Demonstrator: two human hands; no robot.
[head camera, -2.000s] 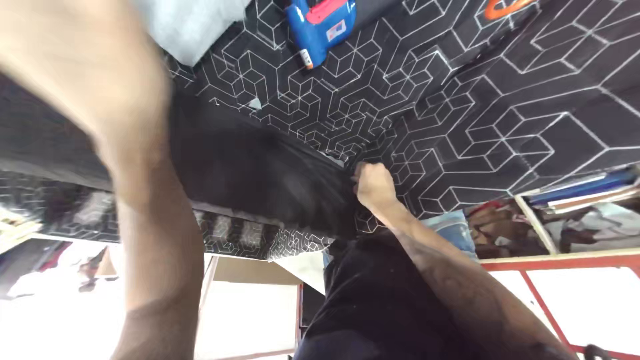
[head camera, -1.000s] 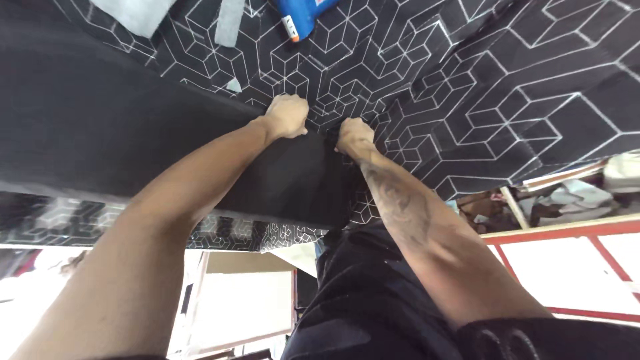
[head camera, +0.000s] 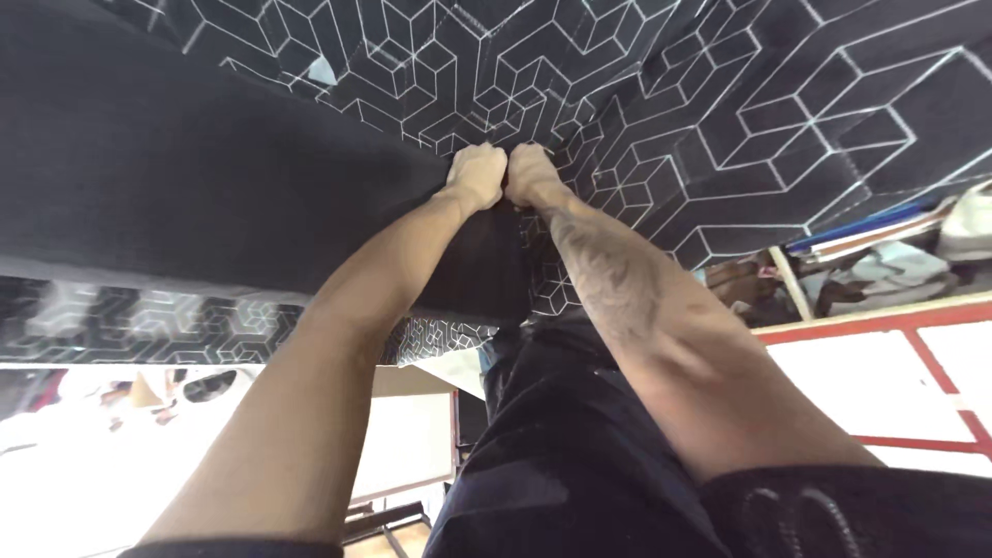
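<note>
Both fists are side by side at the centre of the head view, nearly touching. My left hand (head camera: 478, 176) is closed on the edge of a plain black cloth (head camera: 232, 170), which stretches away to the left. My right hand (head camera: 532, 174) is closed beside it, at the right end of that cloth; its fingertips are hidden, and it seems to grip the same cloth edge. Black fabric with a white geometric line pattern (head camera: 775, 108) lies beyond and to the right of the hands. A small pale scrap (head camera: 322, 71) rests on it at upper left.
Below the fabric at right is an open compartment with folded cloths (head camera: 883, 275) and a wooden divider (head camera: 790, 283). A red-edged frame with white panels (head camera: 876, 380) stands under it. Patterned fabric (head camera: 155, 322) also hangs below the plain cloth's lower edge at left.
My left hand, raised and blurred at upper left two seconds ago, came down onto the black cloth and has since moved right, beside my right hand. The view shifted; the blue tool has left it.
</note>
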